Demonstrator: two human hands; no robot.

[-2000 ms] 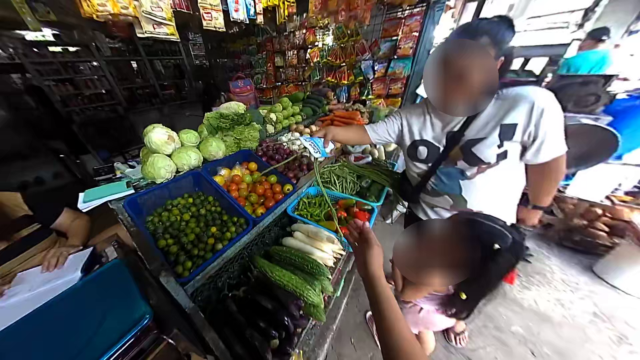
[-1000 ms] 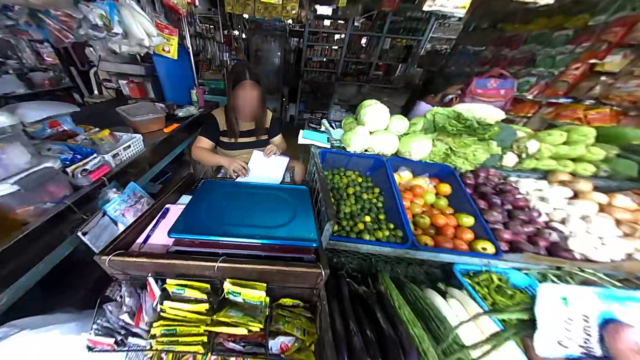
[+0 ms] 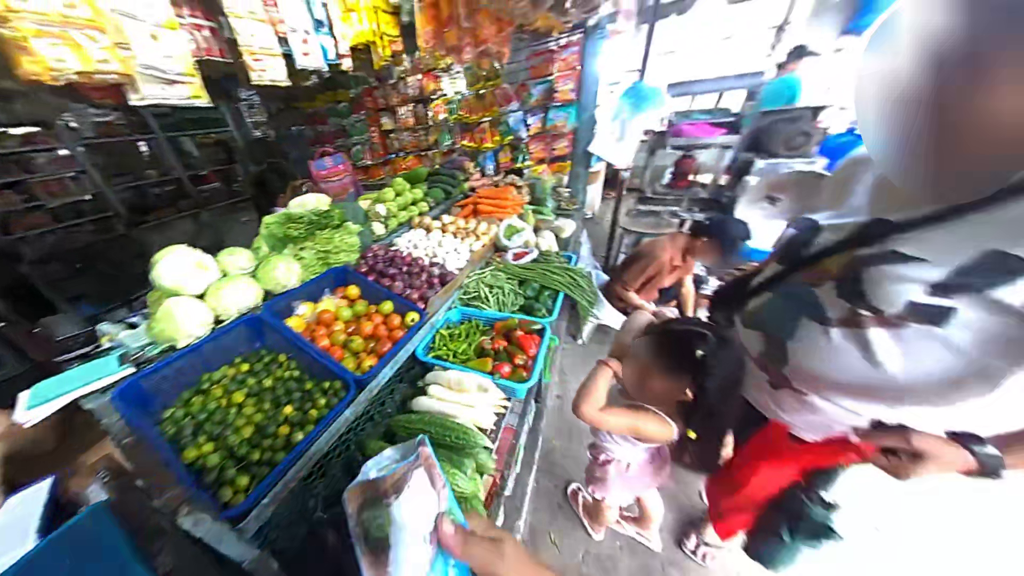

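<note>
At the bottom centre, my right hand [image 3: 488, 548] grips a blue and white printed plastic packet [image 3: 412, 512], its thumb on the packet's right edge. The packet is in front of the bitter gourds [image 3: 440, 432] and leafy greens. White radishes [image 3: 460, 398] lie just behind these. A blue crate of small green citrus fruit [image 3: 252, 424] stands to the left, with a blue crate of tomatoes [image 3: 352, 326] behind it. A light blue basket [image 3: 486, 352] holds green chillies and red peppers. My left hand is not in view.
Cabbages [image 3: 184, 272], red onions [image 3: 406, 274] and carrots [image 3: 490, 202] fill the stall's far side. A child [image 3: 632, 432] stands on the walkway at right, beside a close, blurred person [image 3: 888, 336] with a red bag [image 3: 776, 480]. Another person [image 3: 660, 272] crouches behind. Sachets hang above.
The view has swung right since one second ago. My right hand, shown bare two seconds ago, now holds the packet; the other person's hand held a similar packet then.
</note>
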